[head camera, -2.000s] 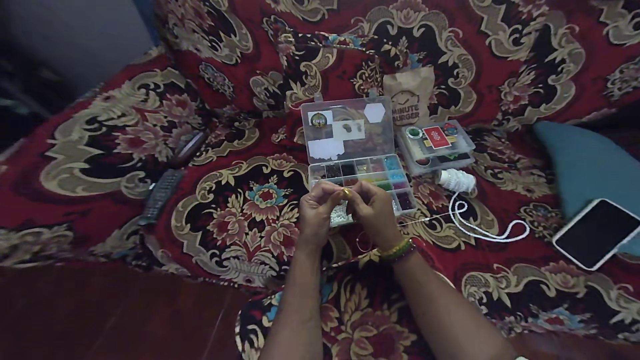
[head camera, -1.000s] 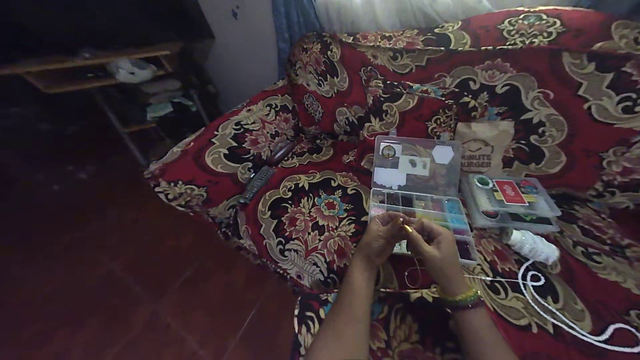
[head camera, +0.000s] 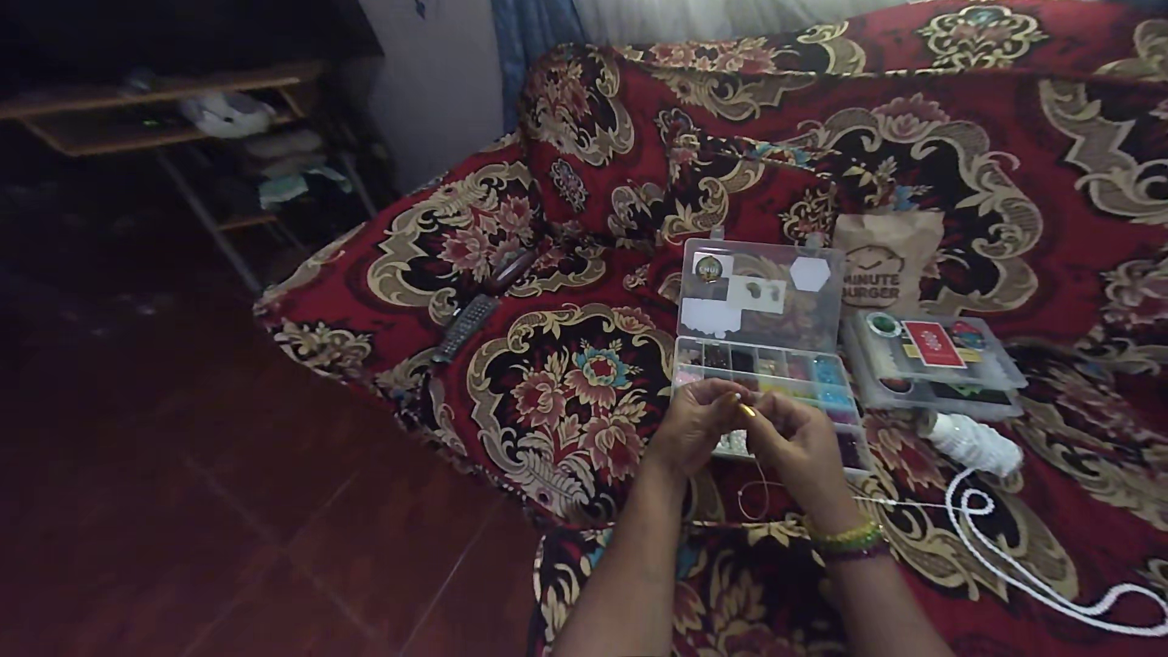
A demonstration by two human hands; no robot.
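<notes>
My left hand [head camera: 698,426] and my right hand [head camera: 796,444] meet fingertip to fingertip over the front of an open clear plastic bead organizer [head camera: 759,306]. Between the fingertips is a tiny pale bead [head camera: 737,398], which the left fingers seem to pinch. A small gold-coloured piece [head camera: 748,411] shows at my right thumb and finger. A thin cord [head camera: 756,493] hangs in a loop below the hands; its upper end is hidden by the fingers. Beads of several colours lie in the organizer's compartments. Beaded bracelets [head camera: 844,538] circle my right wrist.
A spool of white cord [head camera: 975,444] lies at the right, near a looped white strand [head camera: 1022,577]. Behind are stacked clear cases [head camera: 990,370] and a brown paper bag [head camera: 890,260]. A remote control [head camera: 467,327] rests left on the patterned sofa cover. A wooden shelf [head camera: 155,137] stands far left.
The view has swung left since the first frame, bringing in the shelf and more floor. Both hands stay together over the organizer, with only small finger shifts.
</notes>
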